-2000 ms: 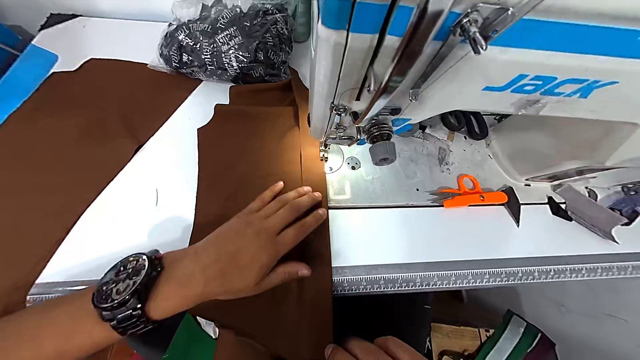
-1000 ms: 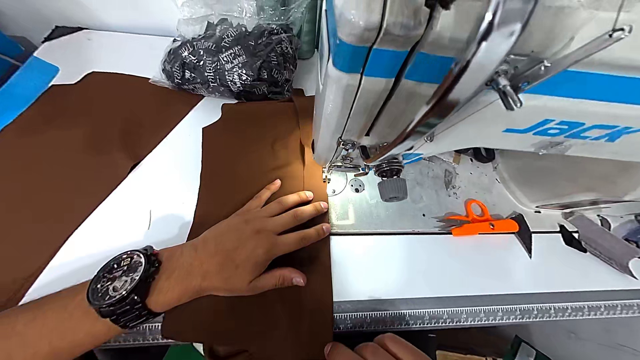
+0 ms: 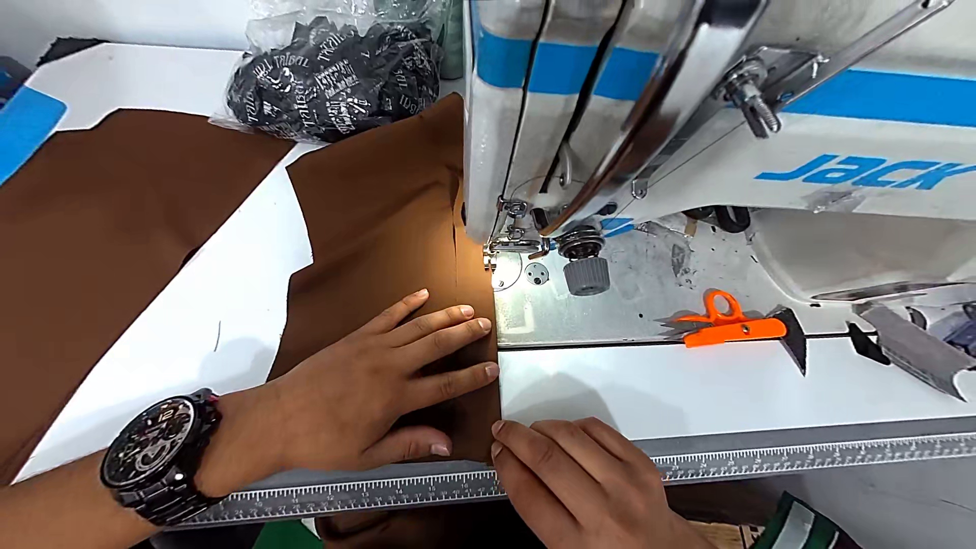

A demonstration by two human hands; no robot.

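A brown fabric panel (image 3: 366, 221) lies on the white sewing table, its right edge under the presser foot (image 3: 490, 258) of a Jack sewing machine (image 3: 564, 84). My left hand (image 3: 374, 389), with a black watch (image 3: 156, 450) on the wrist, rests flat on the fabric, fingers spread toward the edge. Close by, at the table's front edge, my right hand (image 3: 579, 480) pinches the fabric's right edge between thumb and fingertips. A lamp lights the cloth around the needle area.
Orange thread snips (image 3: 732, 328) lie right of the machine foot beside a dark pointed blade. A second brown panel (image 3: 114, 229) covers the table's left. Behind is a plastic bag of black printed labels or bands (image 3: 335, 80). A measuring tape strip (image 3: 366, 492) runs along the front edge.
The fabric's far end has moved forward past the needle and bunched slightly against the bag. My right hand has come further into view, at the fabric edge. The view has moved closer.
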